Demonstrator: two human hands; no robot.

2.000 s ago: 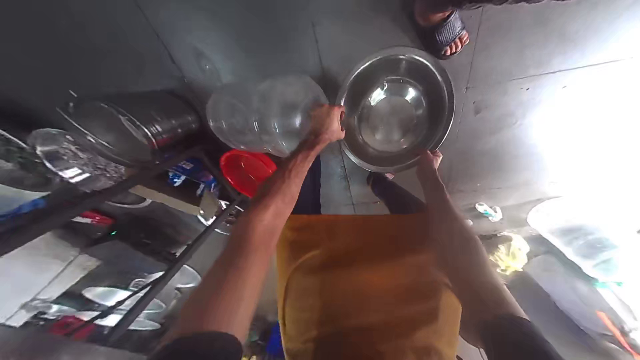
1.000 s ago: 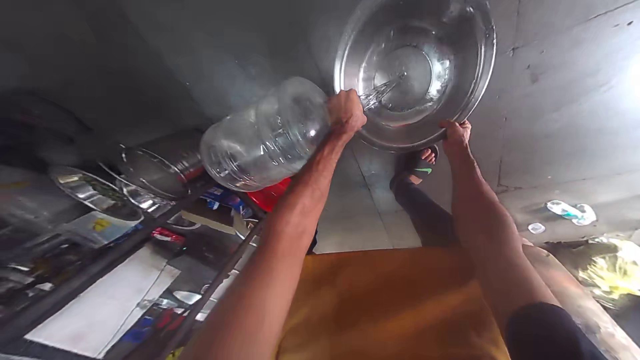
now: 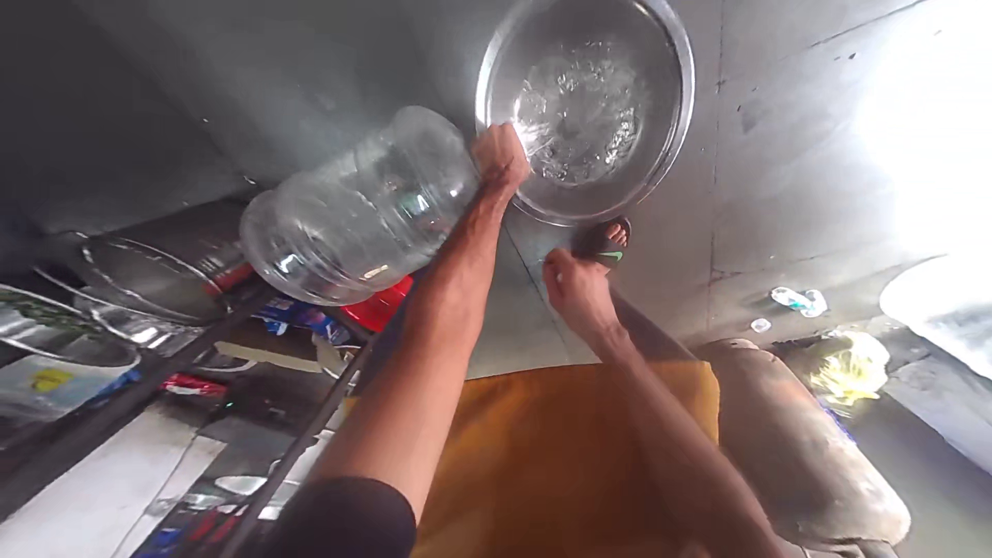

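My left hand [image 3: 500, 155] grips the neck of a large clear plastic water bottle [image 3: 356, 209], which lies tilted on its side with its mouth at the rim of a metal basin [image 3: 659, 163]. Water [image 3: 585, 116] splashes and ripples inside the basin. Just below the basin is my right hand [image 3: 577, 294], away from the rim, with its fingers curled; whether anything is inside them cannot be told. My left hand hides the bottle's mouth.
A metal rack [image 3: 310, 434] with metal pots [image 3: 155, 271] and other items stands at the left, a red plastic basin [image 3: 380, 306] beside it. At the right are a beige cylindrical object [image 3: 798, 457], a yellow plastic bag [image 3: 849, 368] and small litter [image 3: 798, 301] on the floor.
My right hand has let go of the basin's rim and moved down towards me. Water that ran as a stream from the bottle a second ago now churns across the basin's bottom.
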